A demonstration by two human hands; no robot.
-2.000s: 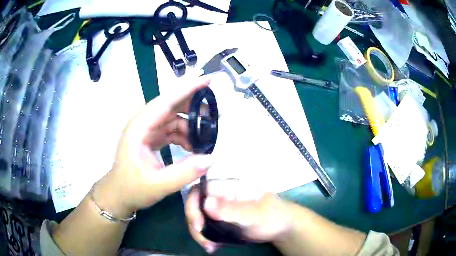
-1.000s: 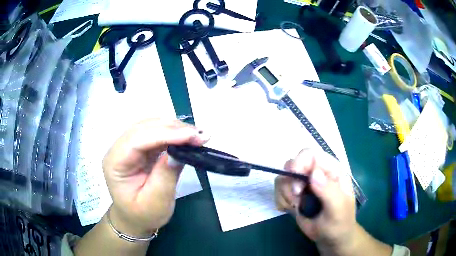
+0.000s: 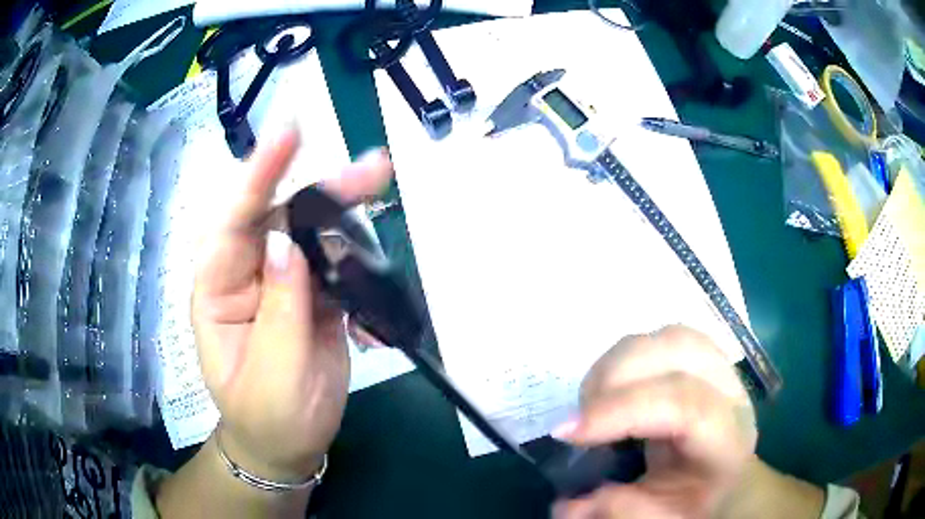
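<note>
A black ring-arm part is held in the air between both hands, tilted, blurred by motion. My left hand, with a bracelet at the wrist, holds its ring end at the fingers and thumb. My right hand holds the socket end of the arm at the lower right; its fingers partly cover that end. Printed inspection sheets lie beneath. A digital caliper lies on the right sheet with its jaws toward the upper left.
Clear stacked trays stand at left. Black sample parts lie at the top of the sheets. A pen, yellow tool, blue tool, tape roll, dotted label sheet and white roll lie at right.
The part has turned from nearly level to slanting down toward the right. The right hand has moved lower, and the left fingers have spread. The caliper and right-side items appear farther right and higher.
</note>
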